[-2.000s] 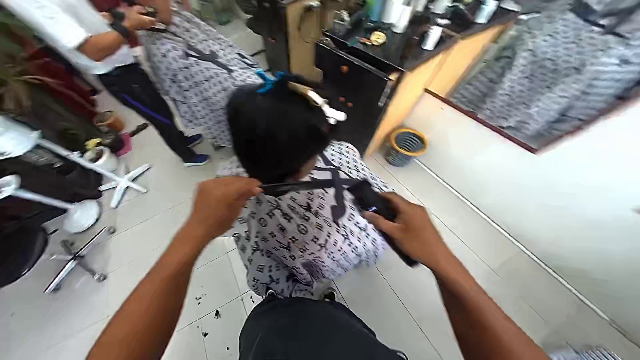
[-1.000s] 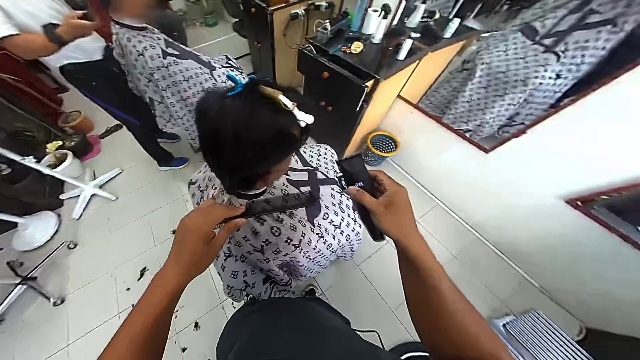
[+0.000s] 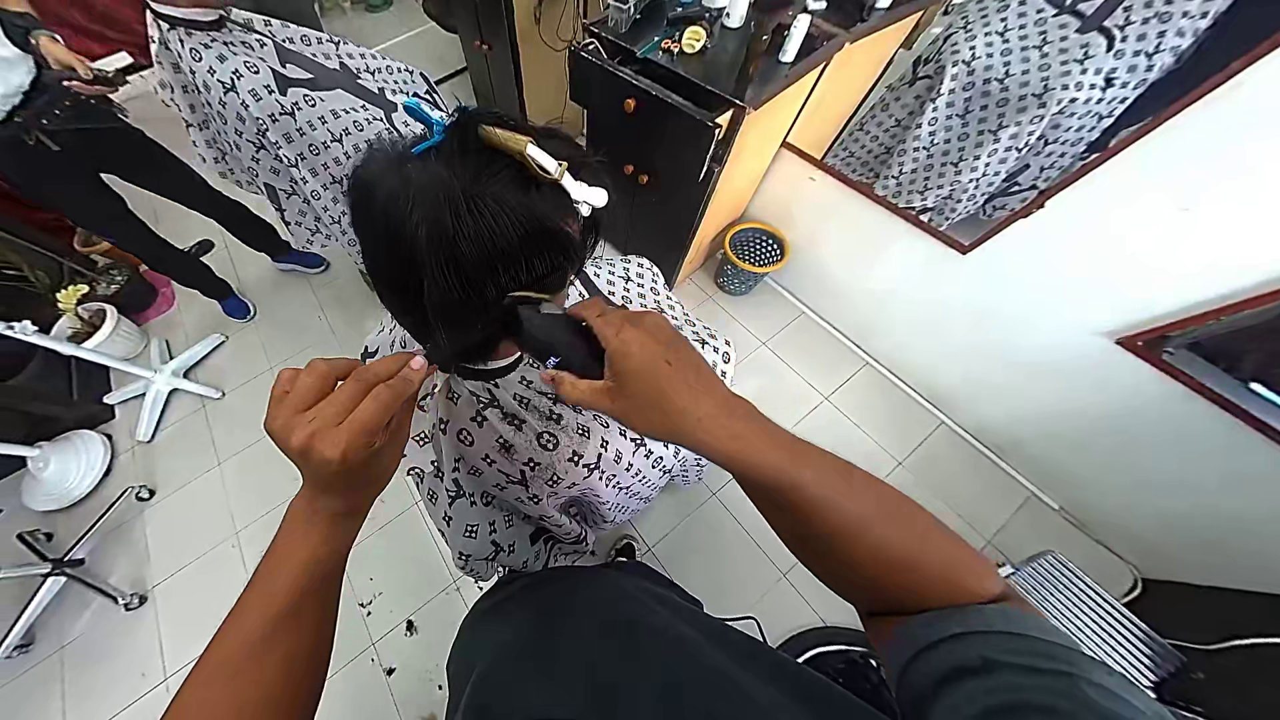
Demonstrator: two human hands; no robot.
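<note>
Dark hair (image 3: 450,240) covers the head of a seated person, pinned on top with a blue hair clip (image 3: 428,124) and a white-and-tan clip (image 3: 545,165). A patterned cutting cape (image 3: 560,440) hangs from the person's neck. My right hand (image 3: 645,375) grips a black hair clipper (image 3: 558,342), its head against the hair low at the back, near the nape. My left hand (image 3: 345,425) is at the left edge of the hair, fingertips pinched together; the comb is mostly hidden, and what lies between the fingers is unclear.
Another caped person (image 3: 300,90) and a standing person in dark trousers (image 3: 150,190) are at upper left. A black cabinet (image 3: 640,150) with bottles on top stands ahead, beside a waste basket (image 3: 752,258). White stand bases (image 3: 165,378) are at left, a metal footrest (image 3: 1095,615) at lower right.
The comb stretched between my hands earlier is no longer plainly seen. My right hand has brought the clipper leftward from over the cape to the hair at the nape.
</note>
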